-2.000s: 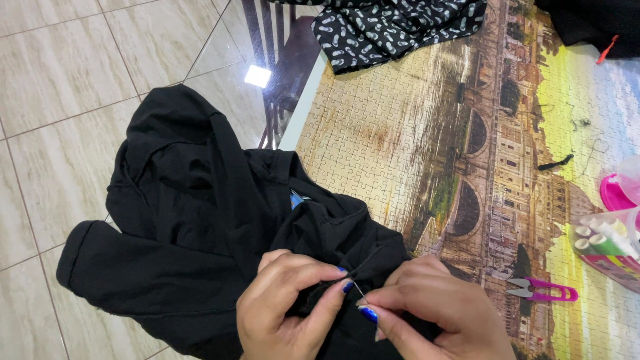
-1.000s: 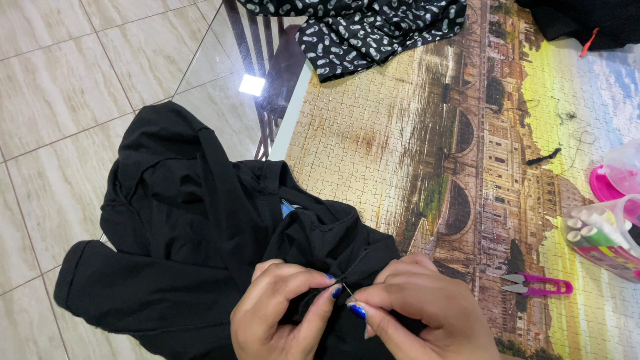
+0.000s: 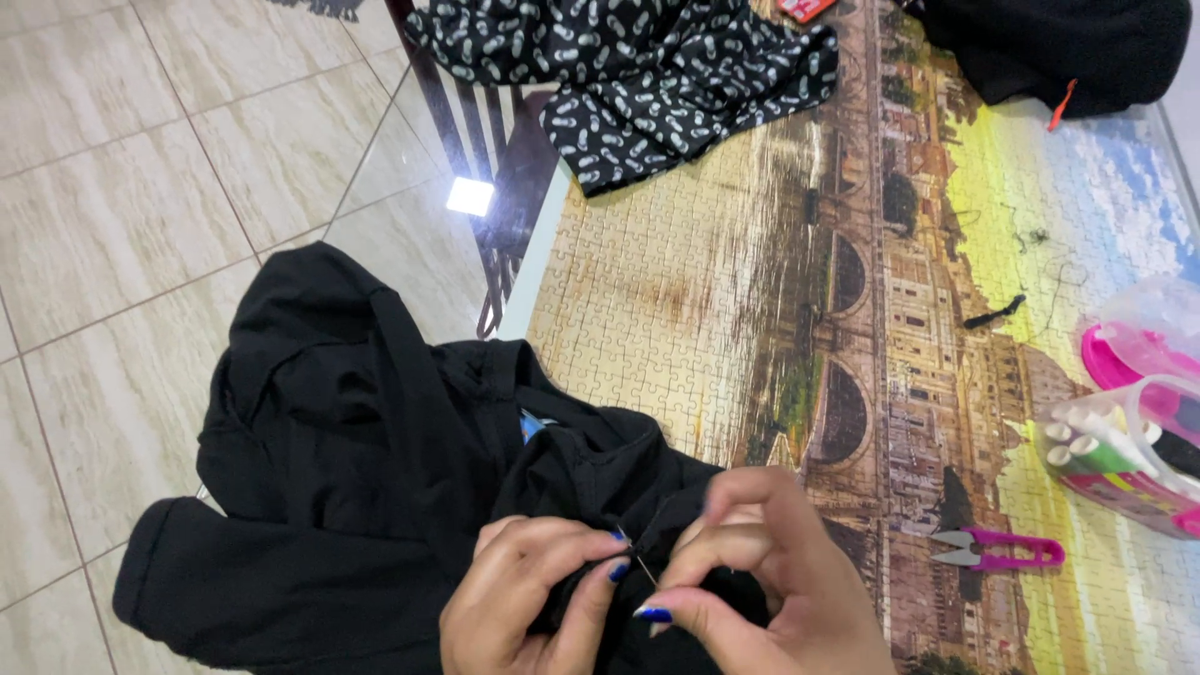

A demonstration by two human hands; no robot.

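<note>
A black fabric garment (image 3: 422, 487) lies bunched over the table's edge, below the centre of the view. My left hand (image 3: 539, 591) pinches a fold of it between thumb and index finger. A thin sewing needle (image 3: 644, 568) stands in the cloth at that fold, its tip by my left fingertips. My right hand (image 3: 769, 581) is at the other end of the needle, with thumb and index finger close about it; whether they grip it is hard to tell. Pink-handled thread snips (image 3: 1003, 549) lie to the right of my right hand.
A jigsaw puzzle (image 3: 656, 300) covers much of the glass table. Patterned black cloth (image 3: 656, 84) lies at the top, another black cloth (image 3: 1069, 47) at upper right. An open plastic box of thread spools (image 3: 1116, 450) stands at right. Loose dark thread (image 3: 1036, 236) lies on the puzzle. Tiled floor (image 3: 112, 234) shows at left.
My right hand's fingers have shifted and raised a little, and more of the needle shows between the hands. My left hand still pinches the black cloth.
</note>
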